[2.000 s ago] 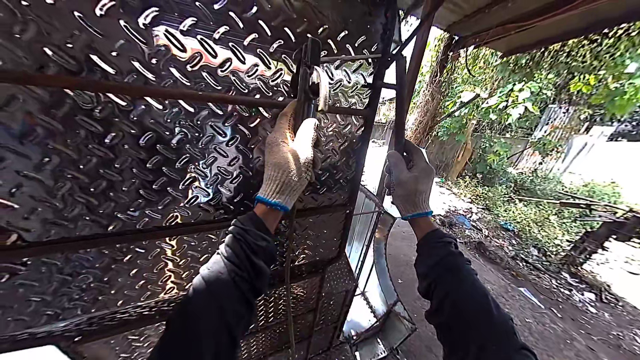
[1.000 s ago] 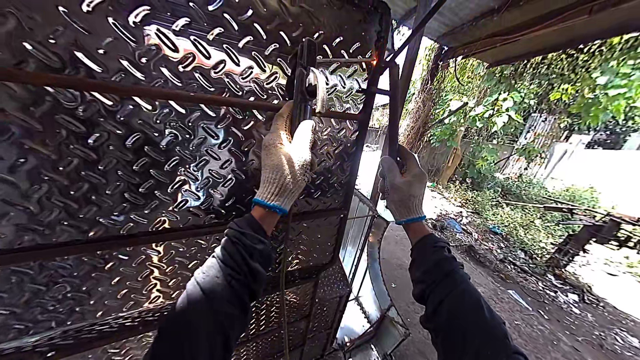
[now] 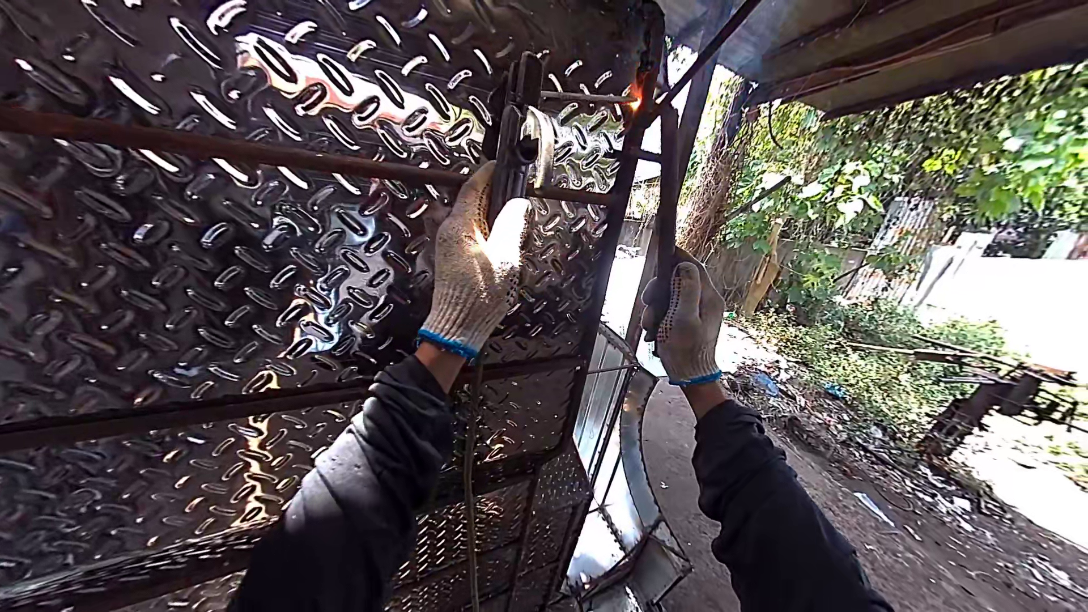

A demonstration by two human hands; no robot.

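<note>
My left hand [image 3: 478,263], in a knitted work glove with a blue cuff, grips a dark welding electrode holder [image 3: 515,127] upright in front of embossed tread plate [image 3: 289,246]. A thin rod [image 3: 586,98] runs right from the holder to the plate's dark steel edge frame [image 3: 605,255], where a small orange glow [image 3: 636,99] shows. A cable [image 3: 472,493] hangs below this hand. My right hand [image 3: 688,319], gloved alike, is closed around a dark upright bar [image 3: 669,195] just right of the frame. The bar's top lies near the frame; whether they touch, I cannot tell.
A rusty rod [image 3: 229,153] crosses the plate. Below right stands a curved shiny sheet-metal piece [image 3: 633,459]. A metal roof [image 3: 816,51] hangs overhead. Beyond the dirt ground [image 3: 765,484] are litter, plants and a rusty metal object [image 3: 977,408].
An orange glow at the steel edge shows now and one second ago, but not plainly two seconds ago. Both hands have kept hold of the holder and the bar.
</note>
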